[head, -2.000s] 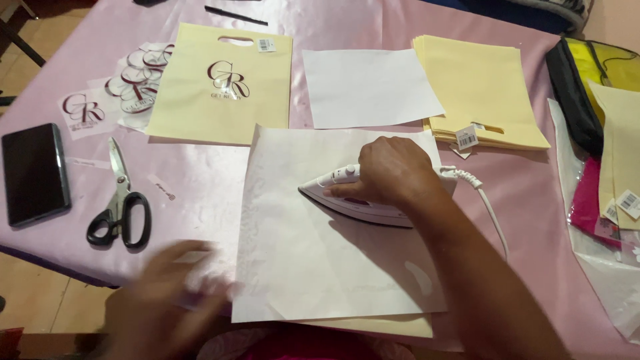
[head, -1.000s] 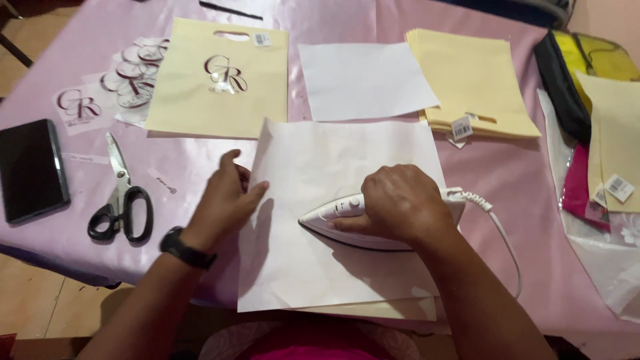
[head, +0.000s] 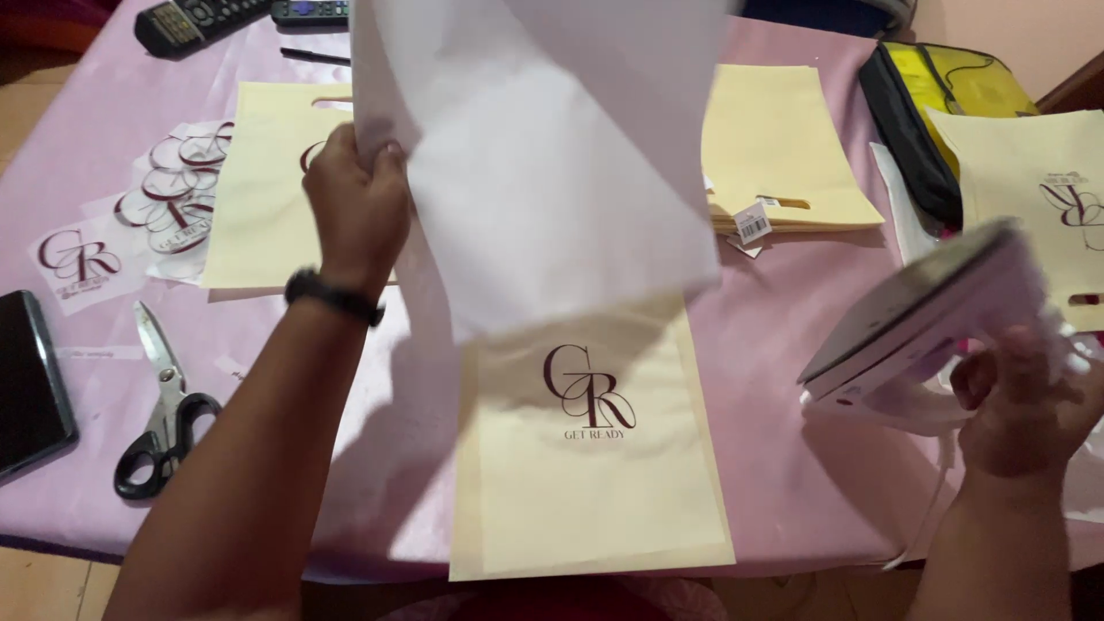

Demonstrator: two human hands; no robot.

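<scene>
My left hand [head: 358,207] grips the left edge of a large white paper sheet [head: 552,172], lifted above the table. Beneath the sheet's lower edge lies a cream fabric bag [head: 595,509] with a dark red logo facing up. At the right, my right hand [head: 1022,405] holds a white clothes iron [head: 931,328] by its handle, tilted with its soleplate turned up and away from the cloth; both are slightly blurred. The sheet partly covers another cream bag [head: 267,198] with a logo, left of centre. The top of the nearest bag is hidden.
Scissors [head: 168,405], a black smartphone [head: 34,379] and logo transfers [head: 82,263] lie at left. Remote controls [head: 203,21] sit at the far left edge. Stacked cream bags [head: 785,147] with tags, a black and yellow pouch [head: 918,129] and another printed bag [head: 1026,164] are at right.
My left hand has moved from beside the sheet to holding it raised, uncovering the printed bag below. My right hand has lifted the iron off the sheet and moved it right.
</scene>
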